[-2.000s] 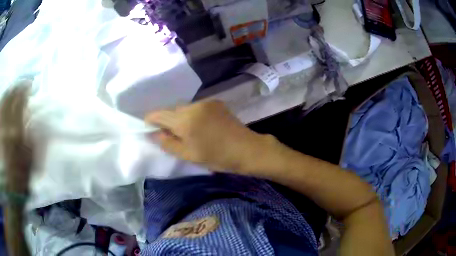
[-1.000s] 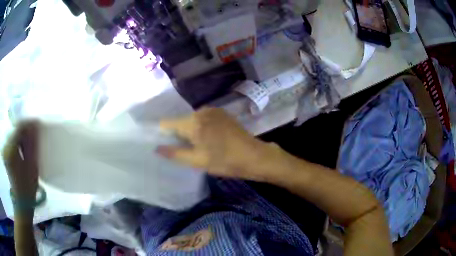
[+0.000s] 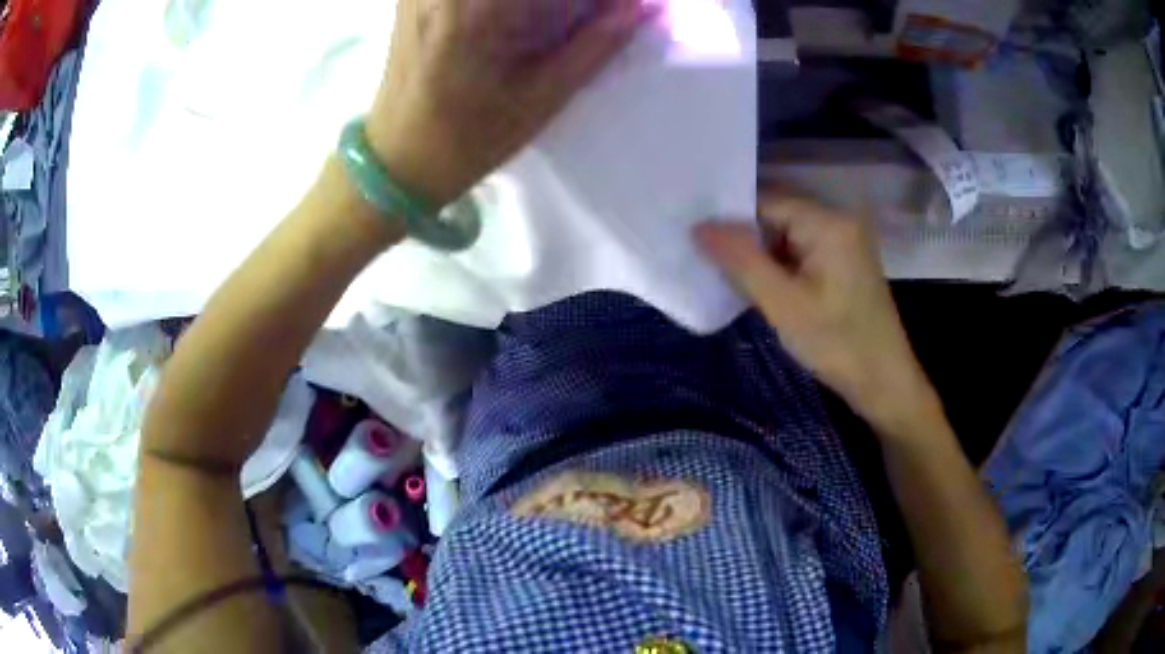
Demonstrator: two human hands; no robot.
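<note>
A white garment piece (image 3: 601, 211) lies over the table at the machine, its front edge hanging towards my lap. My left hand (image 3: 505, 77), with a green bangle on the wrist, is on the cloth near the bright lamp glow; its fingertips are dark and partly cut off by the top edge, so its grip cannot be told. My right hand (image 3: 818, 275) pinches the right edge of the cloth between thumb and fingers. The needle area is hidden by glare and my left hand.
A label strip (image 3: 1009, 173) and grey fabric strips (image 3: 1083, 192) lie on the machine table (image 3: 920, 243) at right. Blue garment pieces (image 3: 1086, 447) are at lower right. Thread cones (image 3: 364, 479) and a crumpled white heap (image 3: 102, 447) are below at left.
The view has turned, so the machine table now sits level at upper right. My left hand has moved up and right across the cloth to the lamp glow. My right hand now holds the right edge.
</note>
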